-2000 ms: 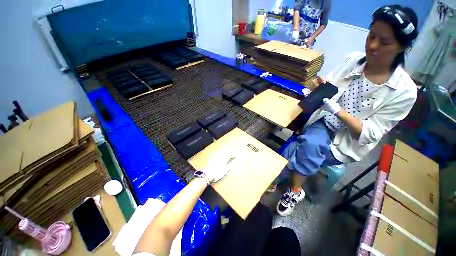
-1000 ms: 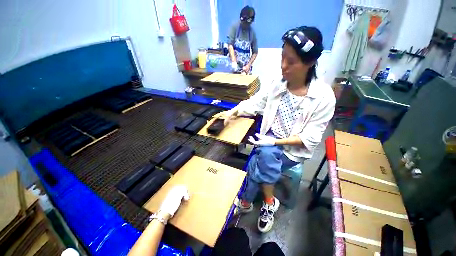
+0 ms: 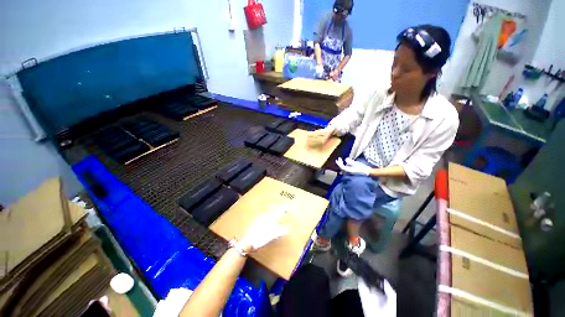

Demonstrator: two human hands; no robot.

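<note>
My left hand, in a white glove, rests flat on the bare part of a cardboard sheet at the near edge of the conveyor. Several black housings with faint grey print stand in rows along the sheet's left side. My right hand is blurred and cut off by the bottom edge, over my lap. It holds a dark, blurred black housing; its fingers cannot be made out clearly.
A person sits across, a hand on another cardboard sheet beside more housings. Filled boards lie on the mesh belt near the teal hood. Cardboard stacks stand left. The pink-edged bench with cardboard is right. Another person stands behind.
My right hand has come into view with a black housing; the housing seen on the right bench is gone from there. The seated person's hand no longer holds a housing. The view has swung.
</note>
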